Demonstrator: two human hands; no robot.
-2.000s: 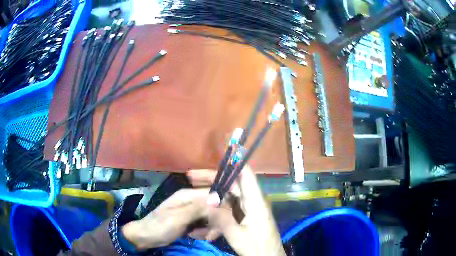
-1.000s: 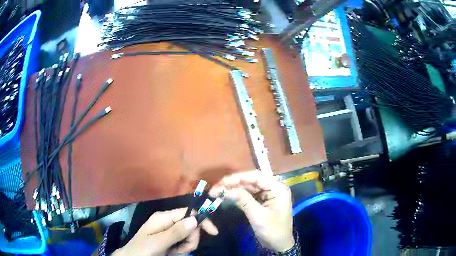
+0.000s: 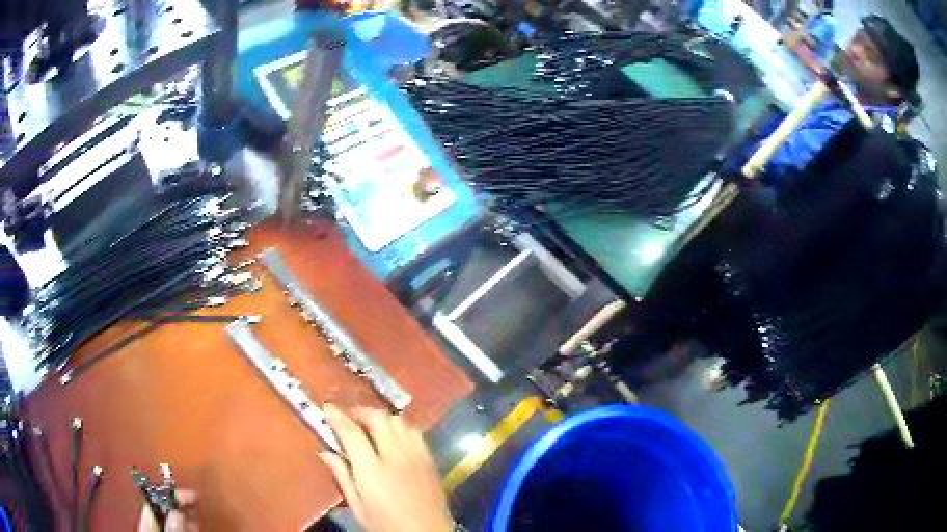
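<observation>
My left hand (image 3: 169, 514) is at the bottom left edge, mostly cut off. It holds a few short black cables (image 3: 156, 497) with their silver ends up. My right hand (image 3: 389, 473) is at the mat's near edge, thumb and fingers on either side of the near end of the left loading bar (image 3: 278, 376), which they partly hide. A second loading bar (image 3: 337, 333) lies roughly parallel to its right, untouched. Both slotted bars lie on the reddish-orange mat (image 3: 182, 410).
Many black cables (image 3: 130, 275) lie at the mat's back. A blue control panel (image 3: 379, 171) and grey post (image 3: 309, 130) stand behind. A blue tub (image 3: 618, 478) is at bottom right. A green side table (image 3: 592, 244) holds cables; a person (image 3: 820, 125) is beyond.
The view has swung right. My hands have parted: my left hand keeps the cables, while my right hand has moved from their ends to the left bar's near end.
</observation>
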